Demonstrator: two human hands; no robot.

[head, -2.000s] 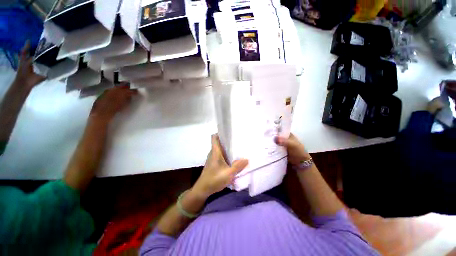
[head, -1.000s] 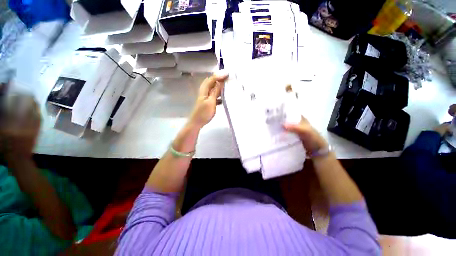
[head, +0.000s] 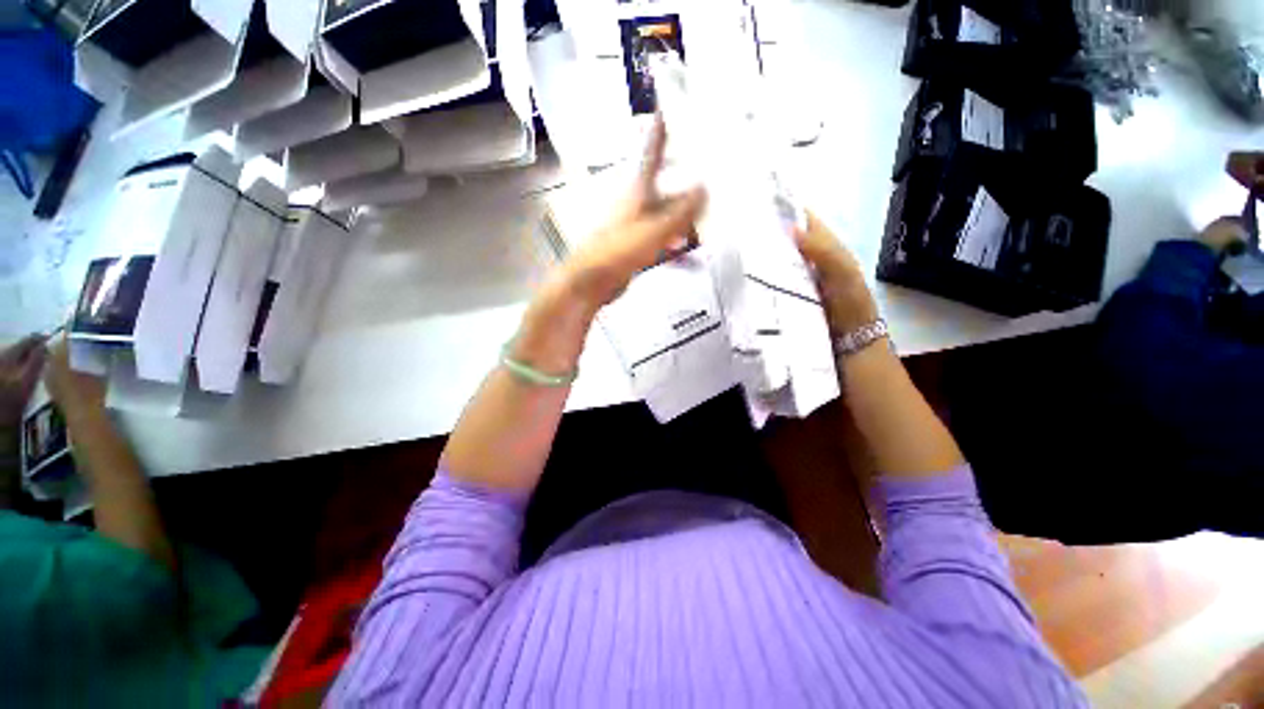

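Observation:
A white folding carton [head: 783,312] stands partly raised near the table's front edge, its end flaps towards me. My right hand [head: 836,277] grips its right side. My left hand [head: 631,243] is at its left, index finger stretched forward and thumb apart; it is blurred, and whether it holds an edge is unclear. Flat white box blanks [head: 675,333] lie under and left of the raised carton, below my left hand. More blanks [head: 589,83] with a dark picture panel lie fanned out behind my hands.
Erected open cartons [head: 409,83] are piled at the back left, with several more [head: 173,277] nearer the front. Black inner trays [head: 991,229] are stacked at right. A silvery heap [head: 1116,49] lies far right. A neighbour's arm [head: 111,457] is at left, another's sleeve [head: 1171,312] at right.
My left hand has moved forward and right, over the cartons. A carton that lay flat under my right hand now stands raised. The view has shifted, and the left neighbour's hand holds a carton lower down.

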